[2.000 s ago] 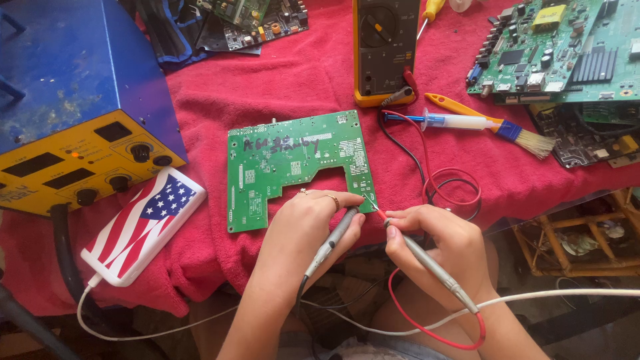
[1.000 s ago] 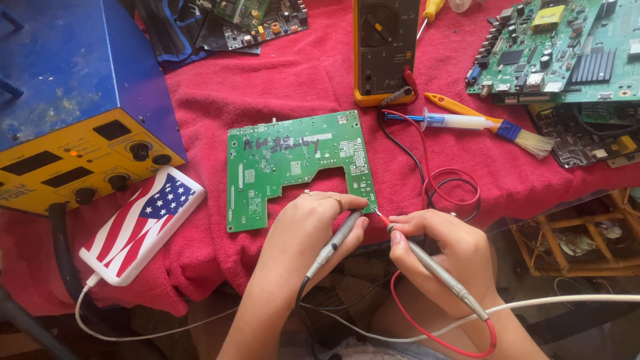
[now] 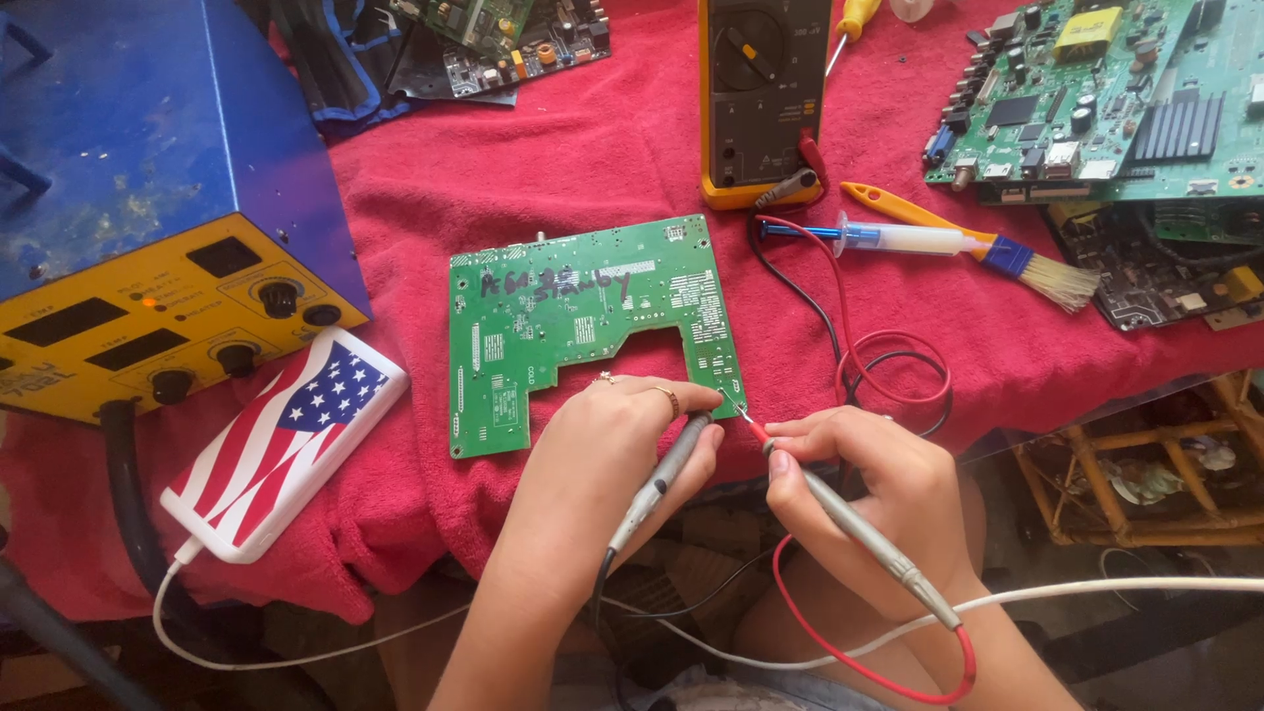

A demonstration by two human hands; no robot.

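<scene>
A green circuit board (image 3: 583, 296) with dark handwriting lies on a red towel. My left hand (image 3: 617, 444) holds the grey test probe with the black lead (image 3: 660, 484), its fingertips at the board's lower right arm; that probe's tip is hidden. In my right hand (image 3: 869, 484) is the grey test probe with the red lead (image 3: 879, 538), whose metal tip is at the board's lower right corner. Whether the tip touches cannot be told. Behind the board, a multimeter in a yellow case (image 3: 760, 99) has both leads plugged in.
Left stands a blue and yellow soldering station (image 3: 178, 267), with a flag-patterned power bank (image 3: 286, 444) before it. Right of the board lie a syringe (image 3: 904, 238) and a bristle brush (image 3: 1052, 275). More circuit boards (image 3: 1062, 118) are at the back right. A white cable (image 3: 1086, 590) crosses my right forearm.
The red-lead probe's tip has shifted slightly along the board's lower right corner. Both hands stay close to where they were, each still holding its probe.
</scene>
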